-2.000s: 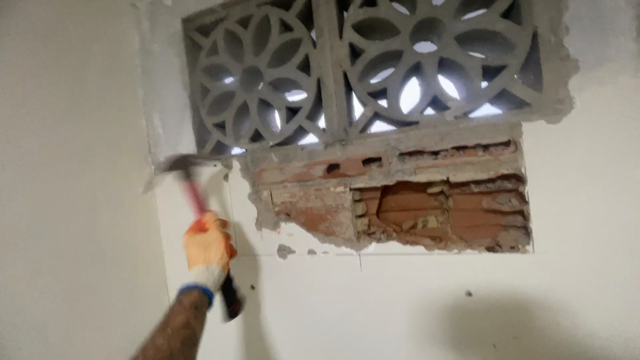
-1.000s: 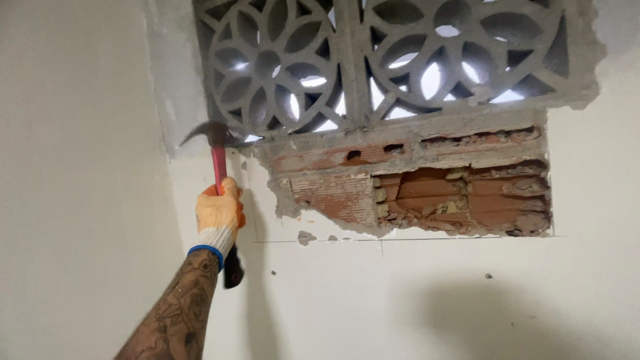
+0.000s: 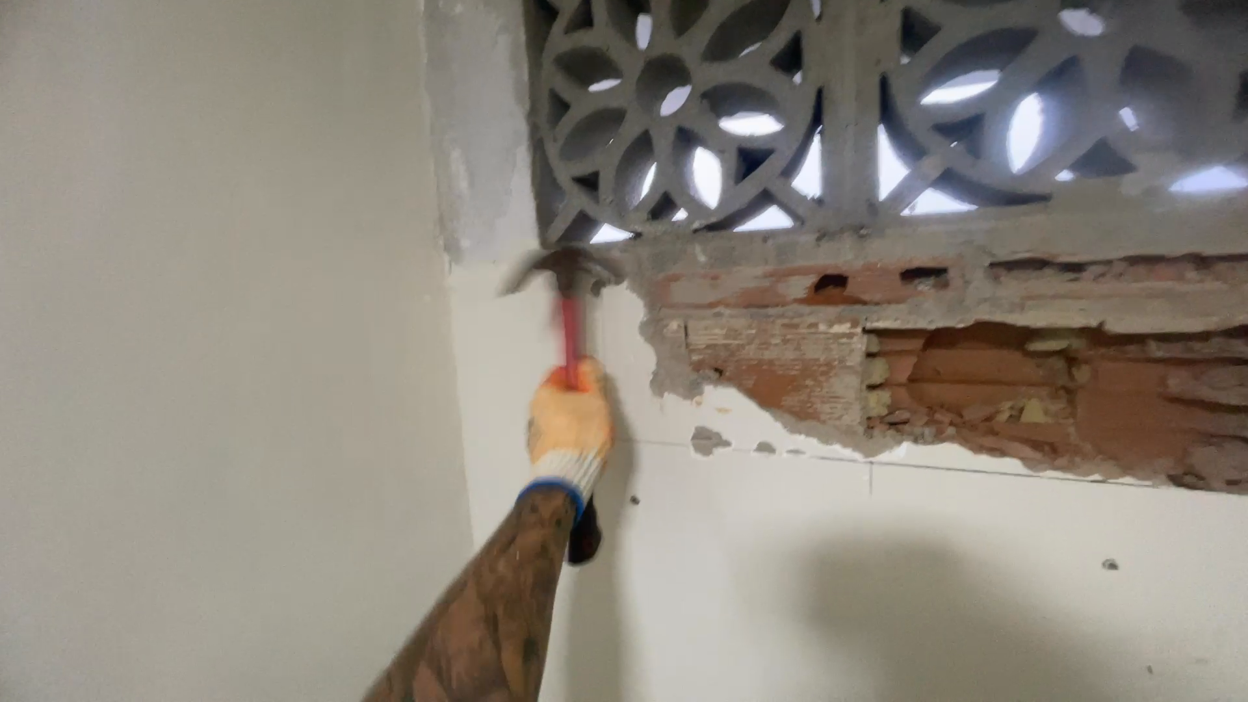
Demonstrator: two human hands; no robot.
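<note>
My left hand [image 3: 570,419], in an orange-coated knit glove with a blue cuff edge, is closed around the red handle of a claw hammer [image 3: 568,336]. The dark end of the handle shows below the wrist. The hammer's head is blurred; it lies in view just below the lower left corner of a concrete breeze block [image 3: 663,83] with a flower pattern. Whether it touches the wall cannot be told. To the right of the hammer, broken plaster leaves hollow clay brick [image 3: 780,375] bare, with a deeper broken cavity [image 3: 985,375] farther right. My right hand is not in view.
A plain side wall [image 3: 224,351] meets the white wall surface [image 3: 741,585] at a corner just left of my arm. Grey mortar [image 3: 483,136] edges the breeze blocks. A thin dark line runs across the white surface below the broken brick, with small holes lower down.
The view has shifted, so the wall features sit lower and farther right. My left hand keeps its hold on the hammer, whose head is blurred now and was sharper one second ago.
</note>
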